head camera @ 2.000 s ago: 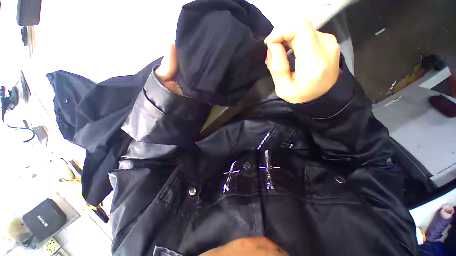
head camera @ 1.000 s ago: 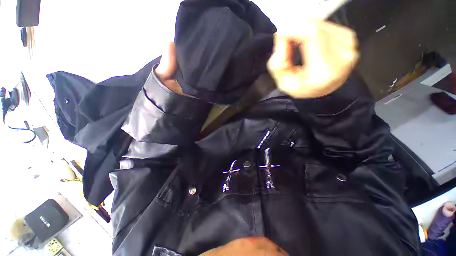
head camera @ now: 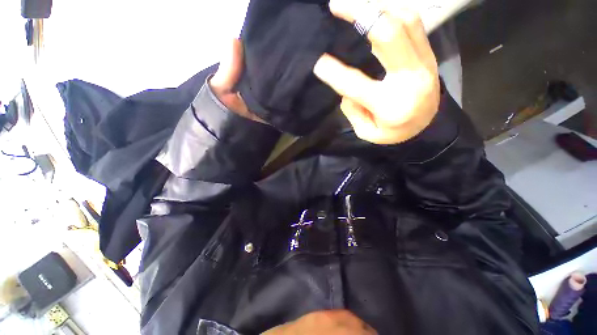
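The black garment (head camera: 288, 65) is bunched over my left hand, its top end cut off by the upper edge of the picture, and more of its black cloth lies to the left over the white table. My left hand (head camera: 229, 72) is partly hidden inside or behind the cloth, with the thumb side showing at its left edge. My right hand (head camera: 393, 78) is on the right side of the cloth, thumb and fingers on it, with a silvery ring thimble (head camera: 368, 24) on one finger. No needle or thread can be made out.
The white table (head camera: 157, 39) spans the back and left. A small black box (head camera: 48, 280) is at lower left. A dark red object (head camera: 577, 146) lies on a white surface at right. A purple thread cone (head camera: 567, 296) stands at lower right. Dark floor is at upper right.
My right hand was pinched at the cloth's edge, then moved right and blurred. It is now back on the cloth with the fingers spread over it. The bunched cloth has shifted slightly.
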